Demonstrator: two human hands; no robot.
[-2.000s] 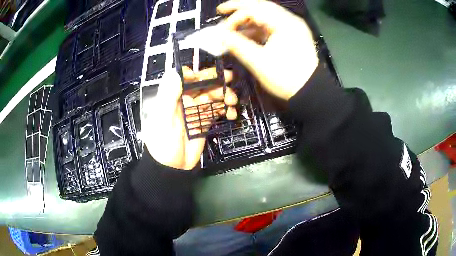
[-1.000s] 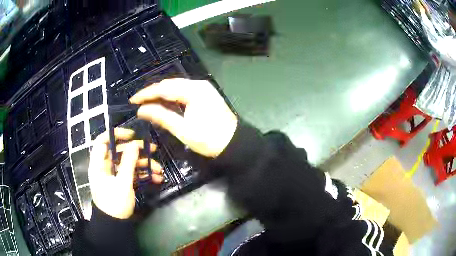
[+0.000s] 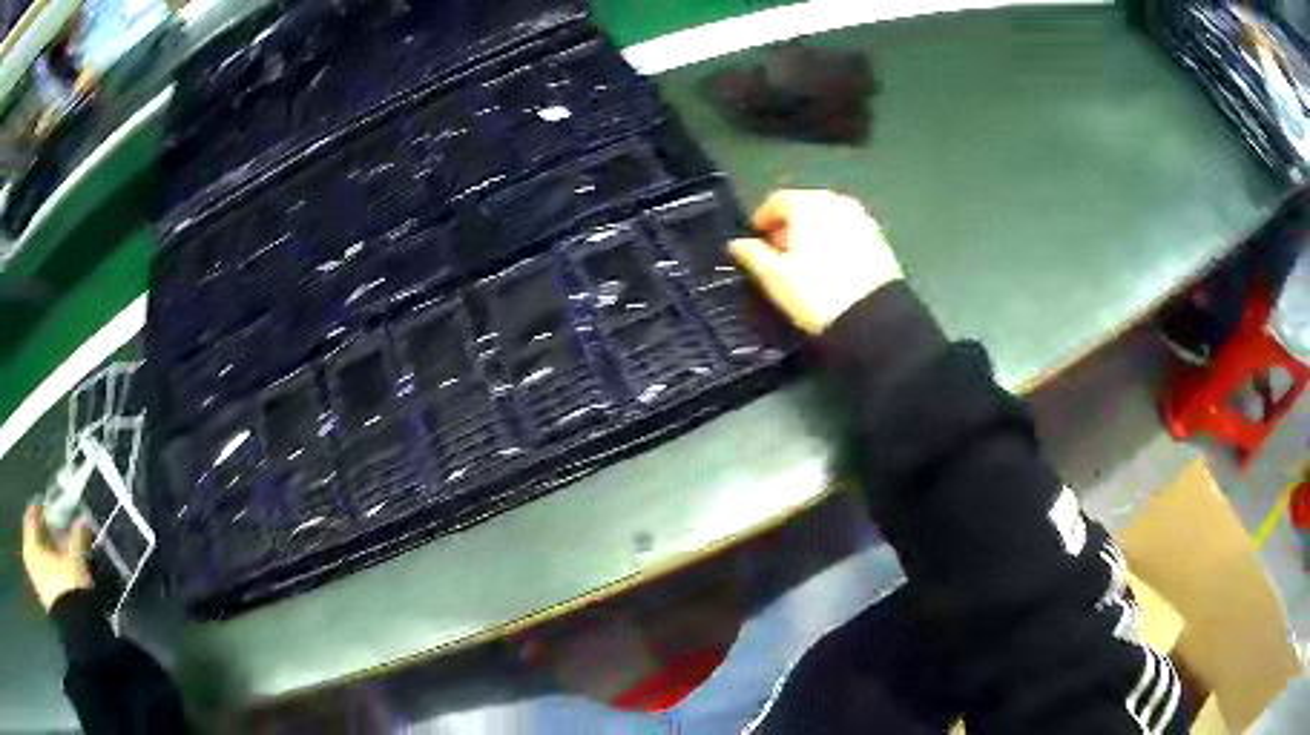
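Observation:
A large glossy black blister tray (image 3: 503, 467) lies in front of me, with phone-shaped pockets and dark housings (image 3: 532, 323) in its near row. My left hand (image 3: 61, 557) is small and blurred at the far left, with its fingers closed on a white-edged adhesive sheet (image 3: 127, 503) beside the tray's left side. My right hand (image 3: 822, 259) is at the tray's right edge with curled fingers and its thumb towards the tray. Its fingertips are partly hidden, so whether it grips the edge is unclear.
More black trays (image 3: 359, 58) lie at the far side. A blurry black patch (image 3: 795, 94) is right of the tray. A white-edged green strip (image 3: 862, 22) runs behind. Red stools (image 3: 1238, 376) and cardboard (image 3: 1207, 574) stand at the right, below the bench.
The housing held in my left hand and the gridded strip over the tray are gone from there. My left hand has moved far left to the sheets; my right hand has moved to the tray's right edge.

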